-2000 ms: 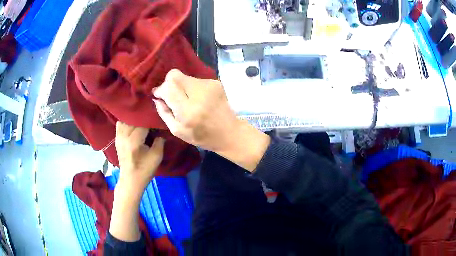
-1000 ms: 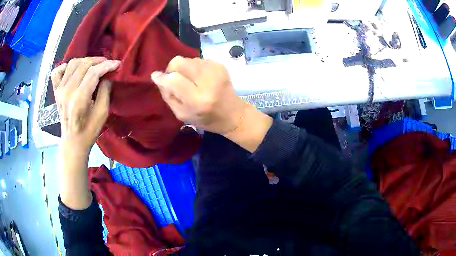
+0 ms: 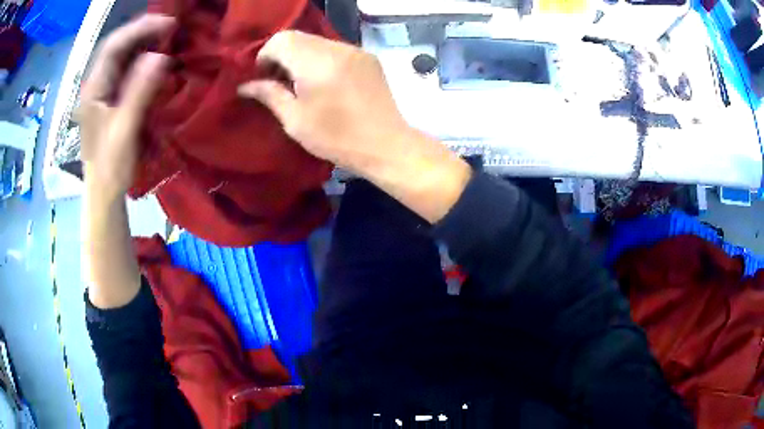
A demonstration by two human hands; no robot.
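A rust-red knit garment [image 3: 226,126] lies bunched over the left end of the table and hangs over its front edge. Pale thread lines show on its lower part. My left hand [image 3: 121,109] is at its left side, blurred, with thumb and fingers apart; whether cloth is between them cannot be told. My right hand [image 3: 335,96] is over its upper right part, fingertips at the cloth and thumb a little apart from the fingers. The cloth and blur hide whether it grips a fold.
The white machine table [image 3: 503,113] has a grey ruler strip [image 3: 503,153] along its front edge. The machine's lower part shows at the top. A blue bin [image 3: 251,285] with red cloth [image 3: 197,335] is below left. More red garments [image 3: 695,310] lie in a blue bin at right.
My left hand has come up from beneath the garment to its left side, and its fingers have spread. My right hand has moved up, its thumb now apart. The garment's bunched folds have shifted.
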